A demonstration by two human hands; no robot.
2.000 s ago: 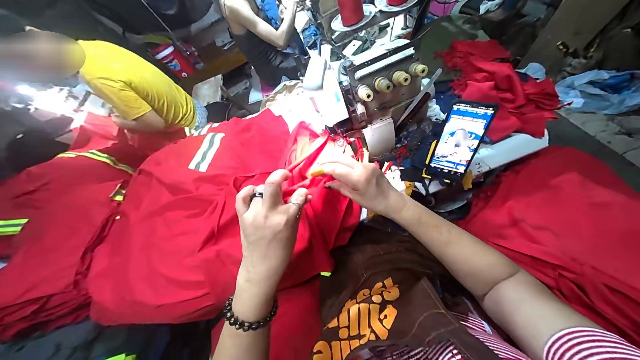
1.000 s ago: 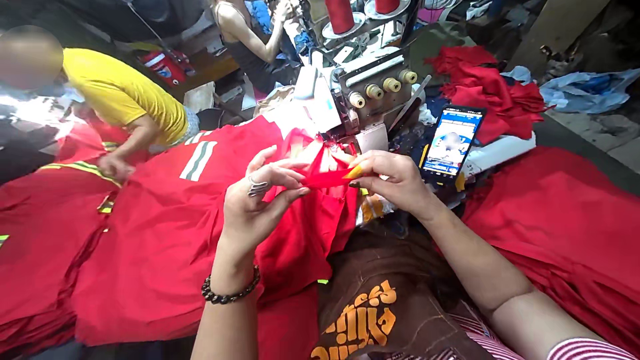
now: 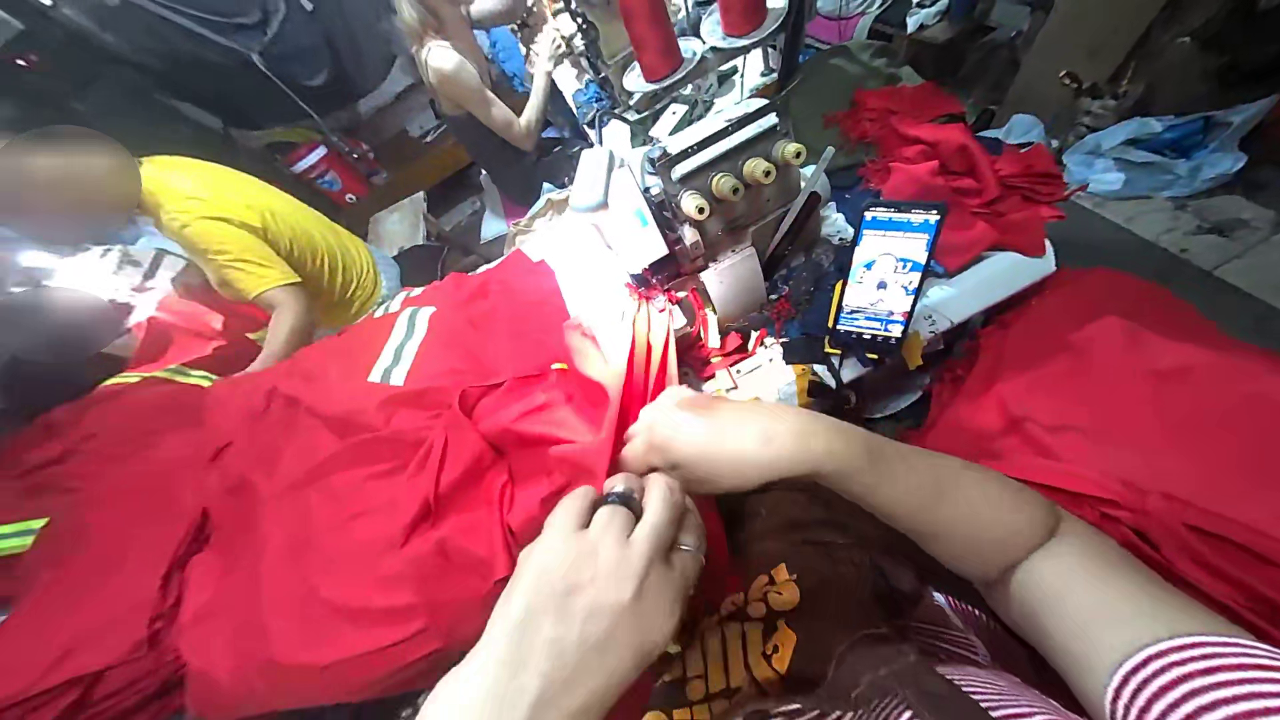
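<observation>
Red fabric with grey reflective strips [image 3: 330, 500] spreads over the left and middle of the view. At its right edge, my left hand [image 3: 620, 560], with rings on its fingers, grips a fold of the cloth. My right hand [image 3: 690, 440] is just above and right of it, fingers closed on the same edge, fingertips partly hidden. From there the edge runs up to the presser area of an overlock sewing machine [image 3: 735, 165], which has several tension dials. Red thread cones [image 3: 652, 40] stand behind the machine.
A lit smartphone [image 3: 885, 275] leans right of the machine. Red fabric scraps [image 3: 960, 170] lie behind it, and a red fabric pile [image 3: 1130, 400] is at the right. A person in a yellow shirt [image 3: 250, 230] bends at the left; another person [image 3: 490, 100] sits behind. A plastic bag [image 3: 1165, 155] lies far right.
Both hands have come down toward my body from near the machine. A second ago they held a small piece of red cloth raised between them; now they are on the long fabric edge.
</observation>
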